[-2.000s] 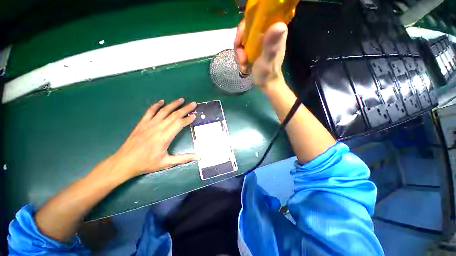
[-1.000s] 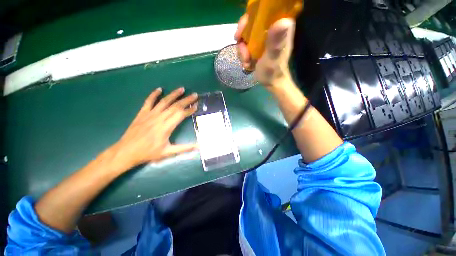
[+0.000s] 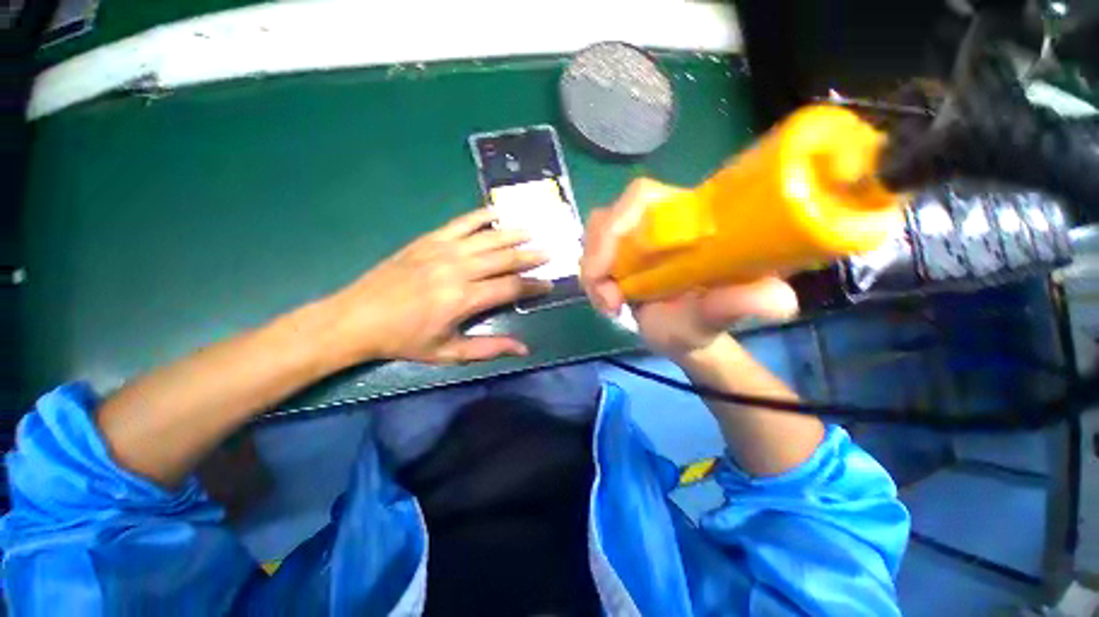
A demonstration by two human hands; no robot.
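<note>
An open phone [image 3: 530,223] lies flat on the dark-green bench, its dark cover at the far end and a pale battery area in the middle. My left hand [image 3: 440,289] lies over the phone's left side and lower part, fingers spread on the battery area. My right hand [image 3: 663,271] grips the yellow-orange electric screwdriver [image 3: 747,211], which is tilted with its cord end up to the right. The screwdriver's bit is hidden by my right hand near the phone's lower right edge. The round grey screw dish [image 3: 618,99] sits beyond the phone, to the right.
A white strip [image 3: 362,46] runs along the back of the bench. The black plastic tray [image 3: 964,241] of dark parts is at the right, partly behind the screwdriver. A black cord [image 3: 844,412] crosses below my right hand. Part of another phone shows at the top left.
My right hand has moved the screwdriver from the screw dish down toward the phone's lower end and tilted it. My left hand has slid from the phone's top to its middle. The view has shifted.
</note>
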